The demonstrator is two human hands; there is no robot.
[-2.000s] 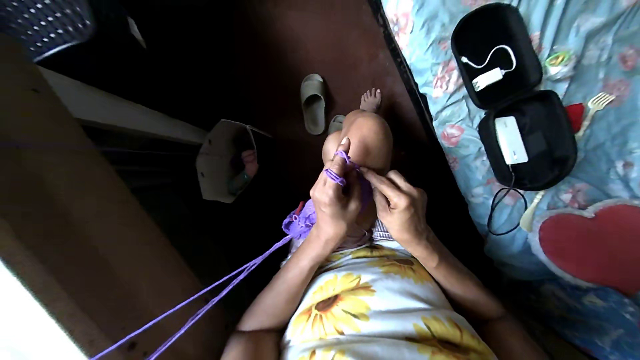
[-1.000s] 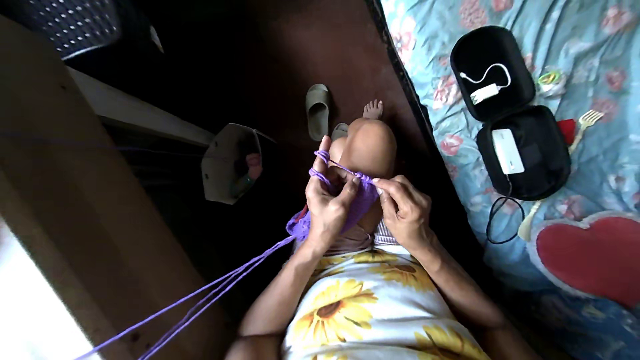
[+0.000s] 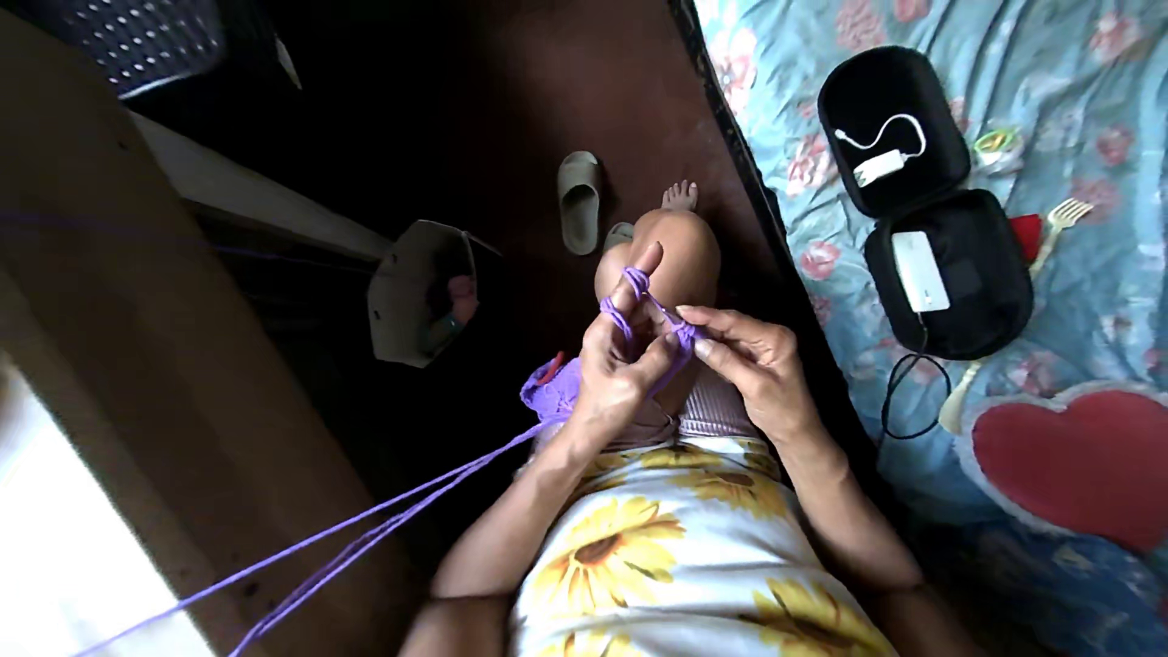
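Purple yarn runs in several strands from the lower left up to the lap. It loops around the raised index finger of my left hand, whose thumb pinches the edge of a purple yarn piece. My right hand meets that same edge, thumb and index finger close together on it; a hook between them cannot be made out. More purple yarn work, with a small red item on it, lies at the lap beside my left wrist.
On the floral bedsheet at right lie an open black case with a white device and short cable, a fork and a red heart cushion. A slipper and an open container stand beyond my knees.
My left index finger has tilted to the right, toward my right hand, since one second ago. Both hands have stayed close together at the yarn piece.
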